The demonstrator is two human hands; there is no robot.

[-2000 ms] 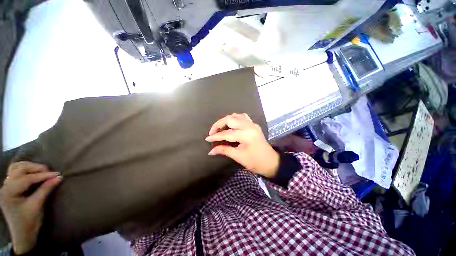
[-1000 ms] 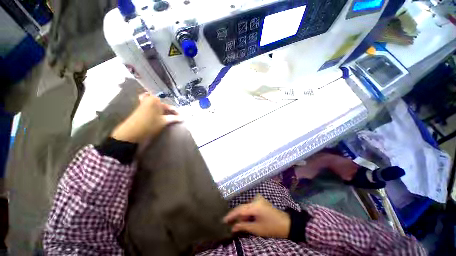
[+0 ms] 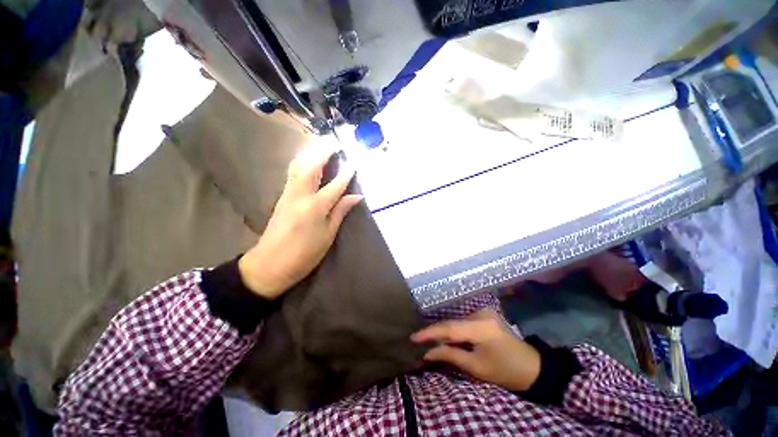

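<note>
A brown-olive cloth panel (image 3: 358, 316) runs from the needle area down to my lap, and more brown-olive cloth spreads over the left side. The sewing machine (image 3: 341, 38) stands above it, with a blue knob (image 3: 369, 134) beside the brightly lit needle area. My left hand (image 3: 300, 224) holds the panel just below the needle; its fingertips are partly lost in glare. My right hand (image 3: 482, 348) holds the panel's right edge low down, near my lap, between fingers and thumb. The needle tip and presser foot are hard to make out.
Pale printed labels (image 3: 580, 125) and cream scraps lie on the table under the machine's arm. A ruler strip (image 3: 563, 247) runs along the front edge. A tray (image 3: 739, 102) is at the table's right end. White packaging (image 3: 725, 256) lies lower right.
The panel, earlier spread across in front of the machine, now runs down from the needle. My left hand has moved from far left to the needle; my right hand has moved down to the panel's lower edge.
</note>
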